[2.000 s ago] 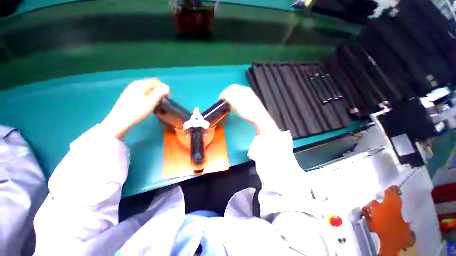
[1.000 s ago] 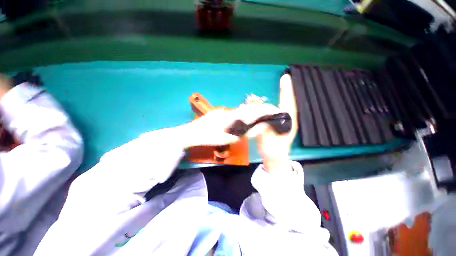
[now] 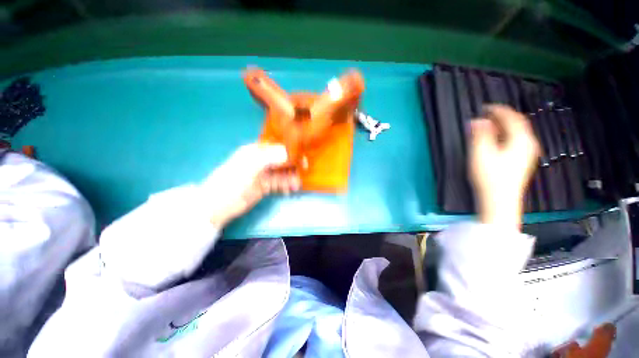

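The orange assembly fixture (image 3: pixel 328 162) stands on the teal mat with two arms splayed away from me; no black legs show in it. My left hand (image 3: pixel 258 180) is at its near left edge, fingertips touching or holding it; the hand is blurred. A small silver-white three-arm hub (image 3: pixel 373 126) lies on the mat just right of the fixture. My right hand (image 3: pixel 503 143) is over the dark foam tray (image 3: pixel 448 143), blurred, fingers bent; whether it holds anything is hidden. Several leg tubes (image 3: pixel 560 133) lie in the tray's right part.
A dark heap of small black parts (image 3: pixel 21 105) lies at the far left of the mat. A neighbour's pale sleeve (image 3: pixel 42 231) is at the left edge. A dark green strip (image 3: pixel 210 38) runs behind the mat. A white machine (image 3: pixel 588 294) with an orange nest plate (image 3: pixel 592 346) is at lower right.
The black legs and hub seen in the fixture earlier are gone from it, as is the dark part held between my hands. My right hand has moved right to the tray; my left is at the fixture.
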